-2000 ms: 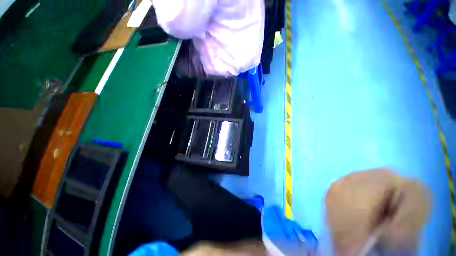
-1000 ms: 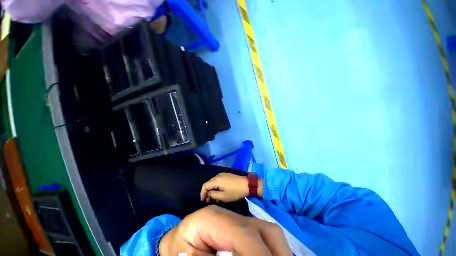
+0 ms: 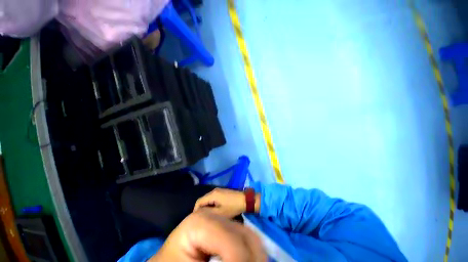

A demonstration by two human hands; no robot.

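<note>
My left hand (image 3: pixel 213 240) is large and close to the camera at the bottom edge, with its fingers curled in. A small white wad (image 3: pixel 214 259) shows at its fingers, mostly cut off by the frame edge. My right hand (image 3: pixel 220 203), with a red band at the wrist, lies over dark-clothed legs behind my left hand. Its fingers are bent and partly hidden; no object shows in it.
Stacked black trays (image 3: pixel 177 166) holding glossy dark phones stand below the green bench (image 3: pixel 18 102). A person in a pink smock (image 3: pixel 113 18) is at the upper left. Blue stools (image 3: pixel 184 33), a blue pen (image 3: pixel 32 209) on the bench and yellow-black floor tape (image 3: pixel 255 105) show.
The view has swung towards the floor and legs; the bench has slid left. Both hands now show together low in the frame. Since one second ago they have shifted only slightly.
</note>
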